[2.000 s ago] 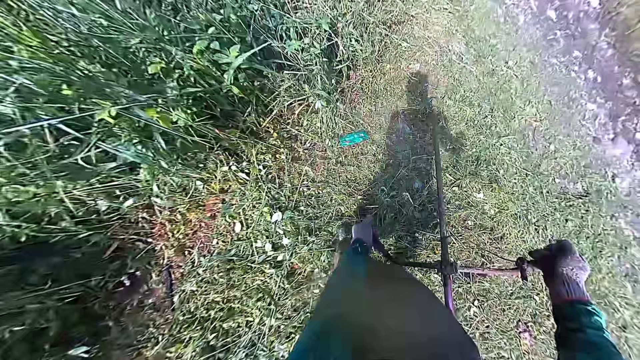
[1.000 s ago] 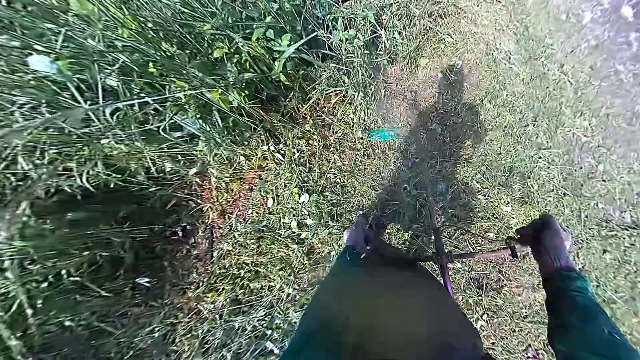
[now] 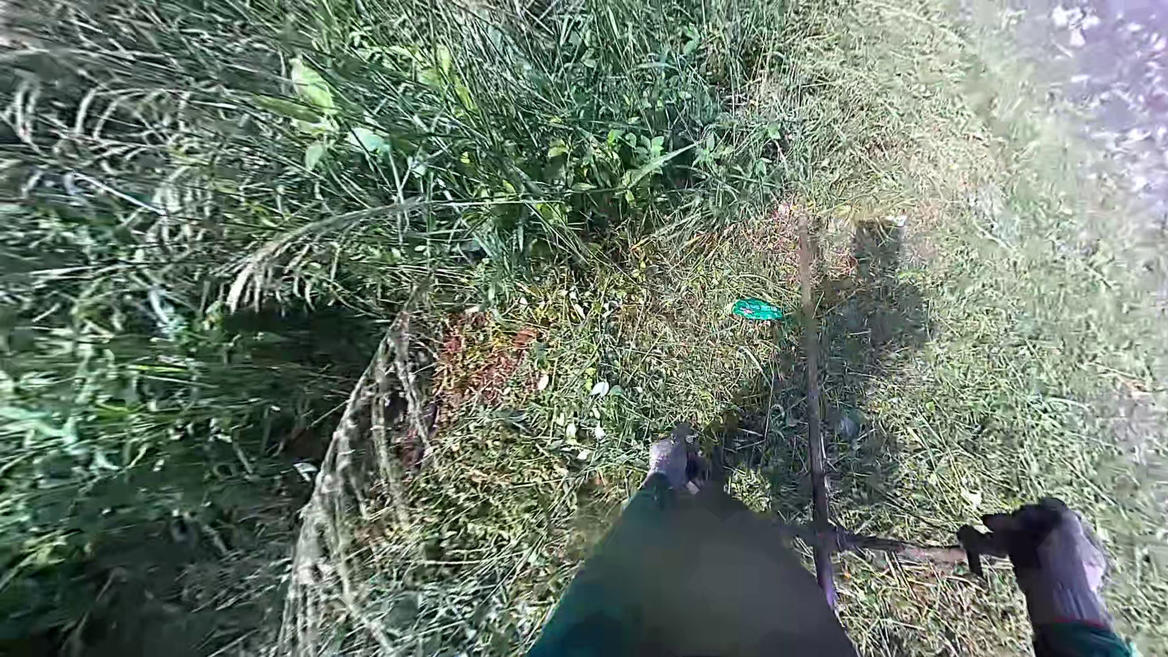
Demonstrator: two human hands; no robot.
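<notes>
A long thin shaft (image 3: 814, 411) with a crossbar handle (image 3: 899, 549) runs up from near my body over the grass; the kind of tool at its far end cannot be made out. My right hand (image 3: 1058, 557), in a dark and grey glove, is closed around the grip at the crossbar's right end. Nearer the middle, my left hand (image 3: 677, 461), also gloved, is closed at the left side of the handle, which is partly hidden by my dark clothing. Green sleeves cover both arms.
Tall grass and leafy weeds (image 3: 547, 155) fill the left and upper middle. A flat green object (image 3: 757, 310) lies on short, cut-looking grass left of the shaft. A pale, blurred strip of ground (image 3: 1113, 137) runs along the upper right.
The shaft, upright and then short in view, now extends up past the green object. Both hands keep hold of the handle. The view has shifted somewhat toward the tall grass.
</notes>
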